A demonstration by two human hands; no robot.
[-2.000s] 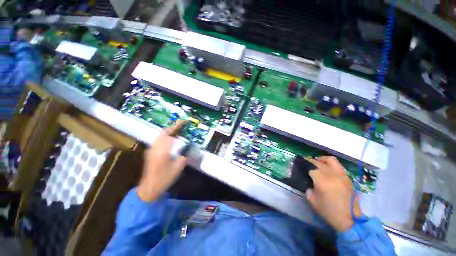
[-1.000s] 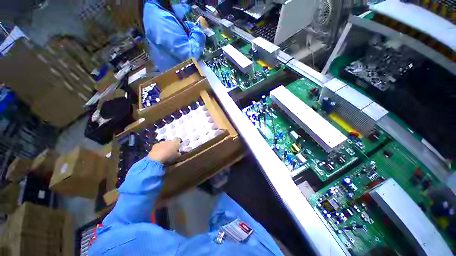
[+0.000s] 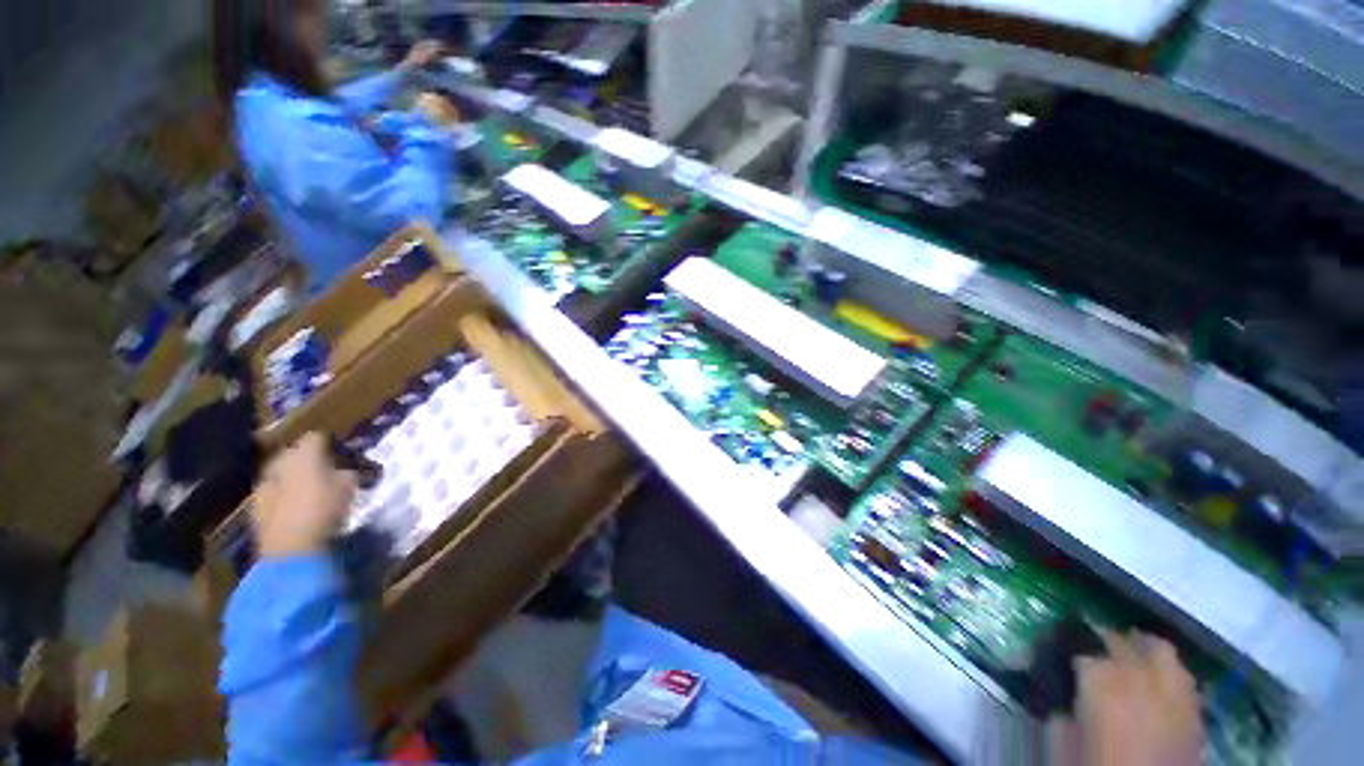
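Observation:
My left hand (image 3: pixel 304 501) is over the left side of the brown carton (image 3: pixel 516 494), with something dark at its blurred fingertips; whether it grips a capacitor cannot be told. The white capacitor tray (image 3: pixel 449 442) with round pockets lies in the carton, with dark cylinders along its far edge. My right hand (image 3: pixel 1140 700) is low over the near edge of the right green circuit board (image 3: pixel 957 561). Dark shapes at its fingers are blurred, so finger cots and a held part cannot be told apart. A white heatsink (image 3: pixel 1159 554) lies across this board.
A second circuit board (image 3: pixel 748 404) with a white heatsink lies to its left, and another (image 3: pixel 561 225) beyond. The silver conveyor rail (image 3: pixel 688 486) runs along their near side. A person in a blue smock (image 3: pixel 337 165) works at the far left. A black bin (image 3: pixel 928 157) holds shiny parts.
The view has swung back rightward. My left hand has moved from the tray's near side to the carton's left side. My right hand has come into view over the right board.

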